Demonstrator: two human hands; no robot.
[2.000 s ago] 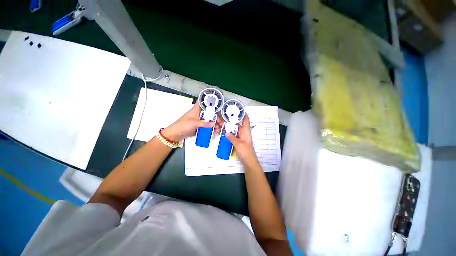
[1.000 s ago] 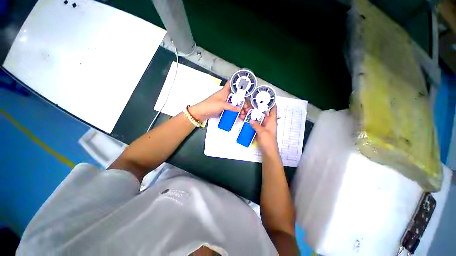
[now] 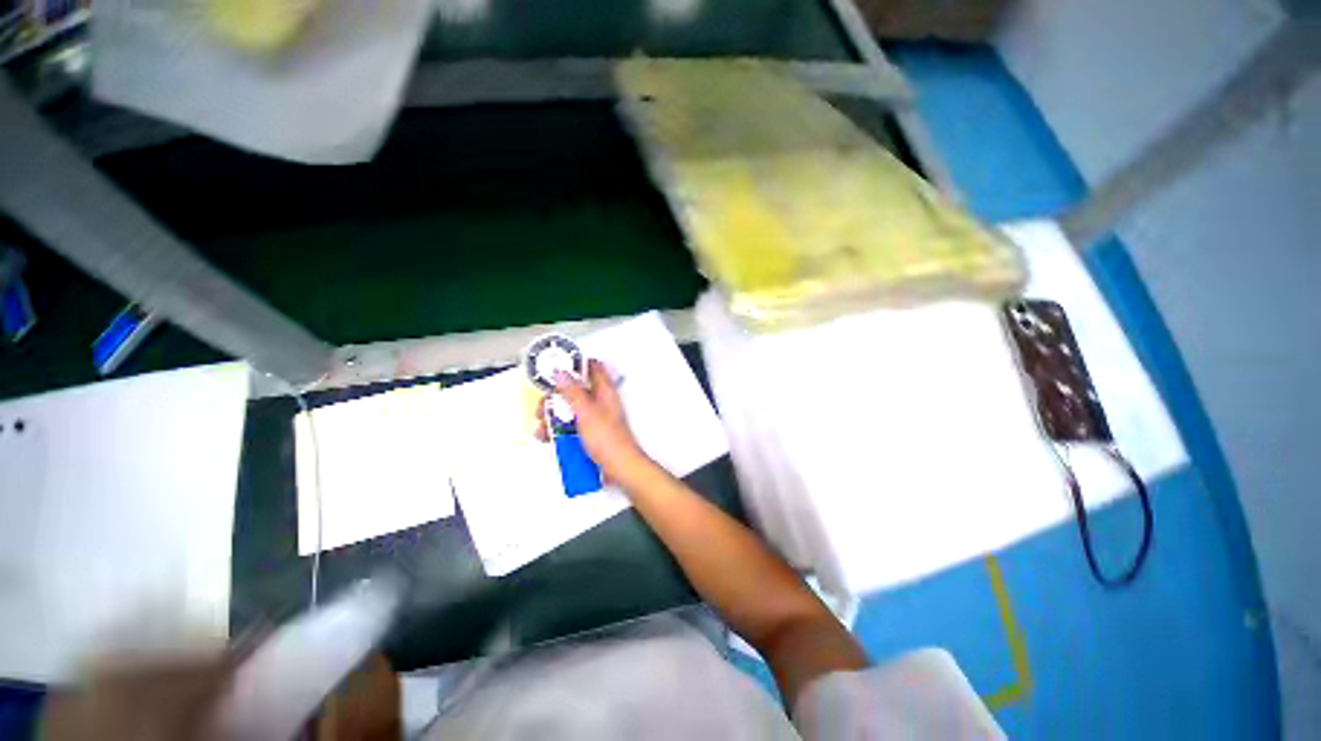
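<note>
My right hand [image 3: 600, 423] holds a handheld mini fan [image 3: 577, 466] over the record sheet [image 3: 674, 420]. Its round white-grey head points away from me and its blue handle points towards me. My left hand [image 3: 152, 702] is a blurred skin-toned shape at the bottom left, cut by the edge. A blurred whitish shape [image 3: 312, 659] lies beside it; I cannot tell what it is or whether the hand grips it. The second fan is not clearly visible.
A second paper [image 3: 377, 463] lies left of the sheet, crossed by a thin cable. A white board [image 3: 116, 507] is at left, a metal post [image 3: 174, 268] behind. At right, a wrapped yellow bundle [image 3: 811, 217] and phone [image 3: 1065, 369] rest on a white stack [image 3: 898, 434].
The view has turned to the right. My left hand has left the fans and moved to the lower left. My right hand still holds one fan; the record sheet now lies more tilted.
</note>
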